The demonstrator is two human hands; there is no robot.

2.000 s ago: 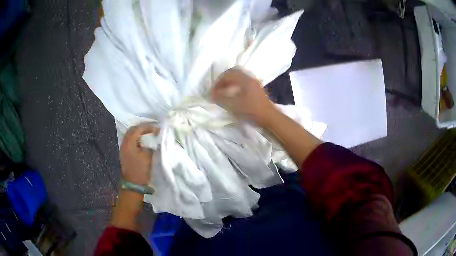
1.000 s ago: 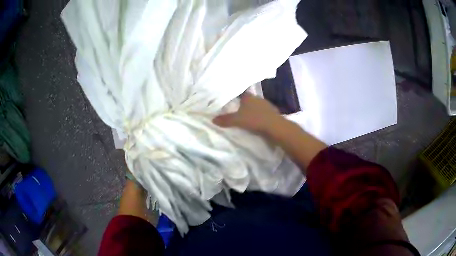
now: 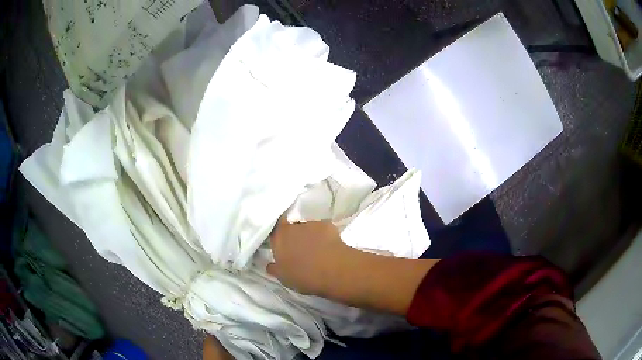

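A large gathered bundle of white cut pieces (image 3: 246,126) fills the middle and left, drawn in at a narrow tied-looking waist at the lower left. My right hand (image 3: 306,253) reaches in from the right and its fingers are on the fabric beside the waist, partly covered by folds. My left hand (image 3: 215,349) shows only as a small patch of skin at the bottom edge, under the bundle; its fingers are hidden.
A glossy white sheet (image 3: 468,116) lies at the right. A speckled pale surface with dark marks (image 3: 116,42) is at the upper left. A white tub (image 3: 609,35) is at the upper right, green cloth (image 3: 56,281) at the lower left, and a blue item (image 3: 125,350) at the bottom.
The bundle has tilted and shifted left and down. My right hand has moved lower, and my left forearm has mostly left the picture. The view has turned, bringing in the speckled surface.
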